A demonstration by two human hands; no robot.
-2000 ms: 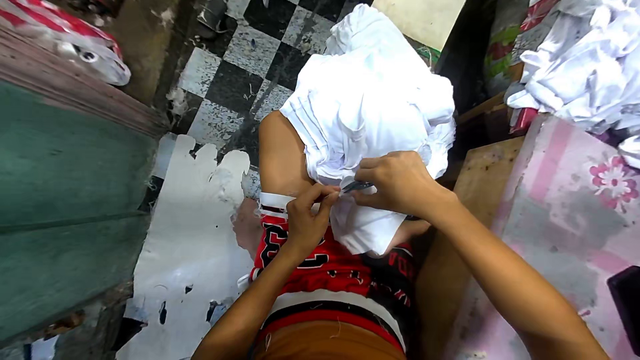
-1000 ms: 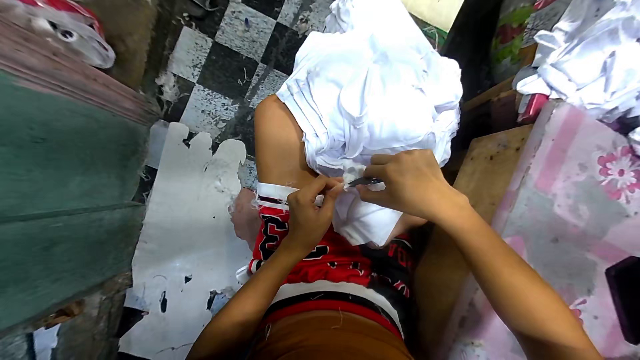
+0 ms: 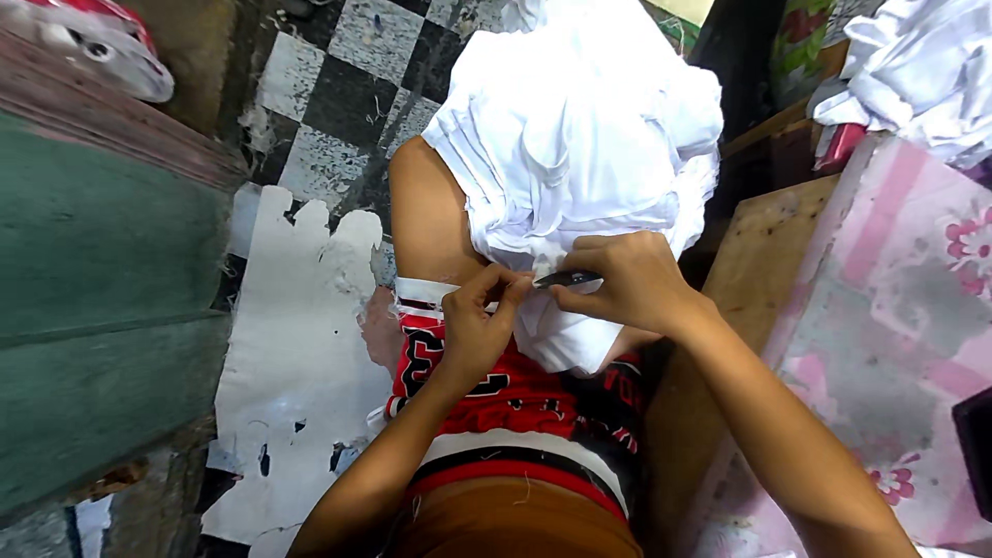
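Note:
A thick pile of white fabric pieces (image 3: pixel 589 132) lies across my lap, over red and black shorts. My right hand (image 3: pixel 632 283) is closed around a small dark cutting tool (image 3: pixel 570 278), perhaps thread snips, whose tip points left. Against that tip, my left hand (image 3: pixel 488 306) pinches something small at the lower edge of the fabric, between thumb and index finger; it looks like a bit of thread or cloth edge. A folded white piece (image 3: pixel 570 333) hangs down just below the two hands.
At the right stands a surface with a pink floral cover (image 3: pixel 883 310), bearing more white cloth (image 3: pixel 930 77) and a dark object (image 3: pixel 975 449) at its edge. A wooden board (image 3: pixel 767 240) runs beside it. Left are a green panel (image 3: pixel 108 271) and torn sheeting (image 3: pixel 302 372) on the checkered floor.
Both hands stay close together at the lower fabric edge, with the dark tool still in my right hand. The view has shifted slightly.

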